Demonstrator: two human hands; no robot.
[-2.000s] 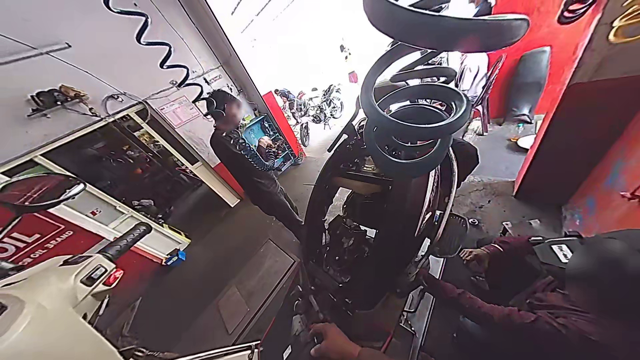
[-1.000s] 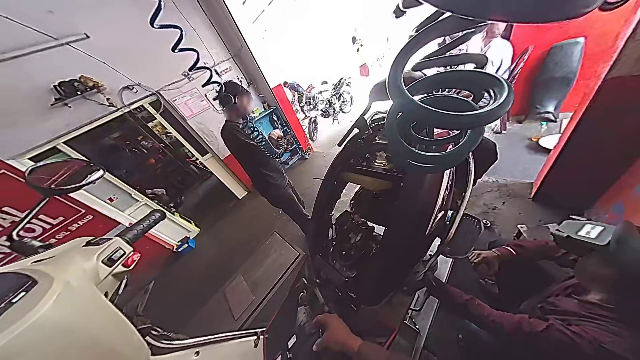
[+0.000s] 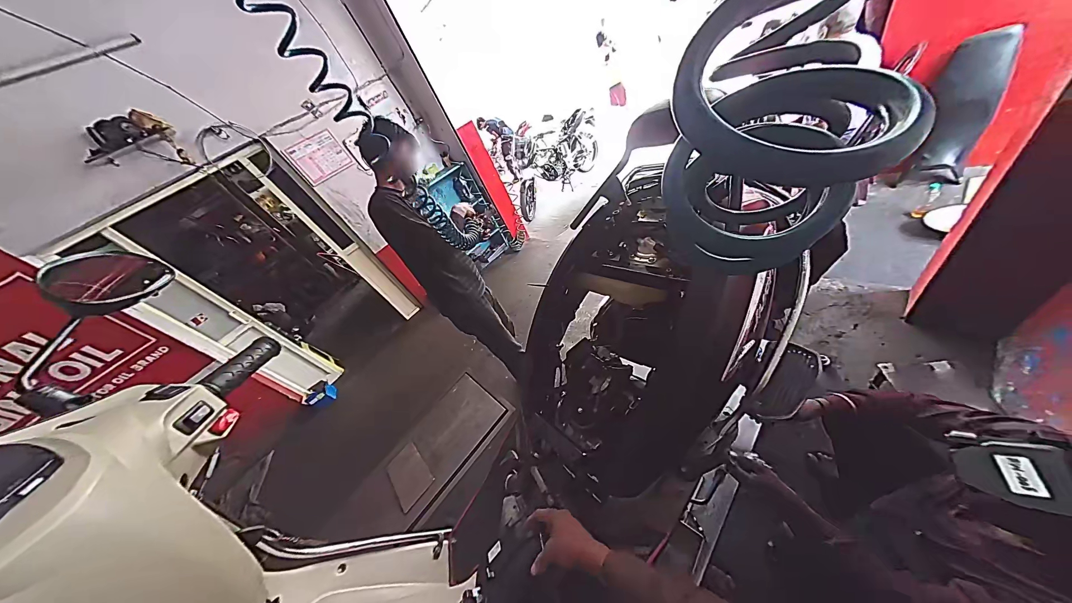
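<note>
My right hand (image 3: 565,540) is low in the middle of the head view, its forearm coming from the lower right. Its bent fingers are at a dark part beside the rear body of a partly stripped scooter (image 3: 712,360); whether they grip it cannot be told. Exposed mechanical parts (image 3: 603,385) show through the scooter's open body, beyond my hand. My left hand is not in view. A thick coiled hose (image 3: 754,243) hangs in front of the scooter.
A cream scooter (image 3: 109,502) with a mirror stands at left. One person (image 3: 444,260) stands beyond the floor panel (image 3: 448,444); another person (image 3: 946,494) in a dark cap works close at right, hands near the scooter's side. Red pillar (image 3: 988,226) at right; motorcycles (image 3: 561,146) outside.
The view has shifted slightly. My right hand stays at the dark part by the scooter. The nearby person's capped head has come further into view at right.
</note>
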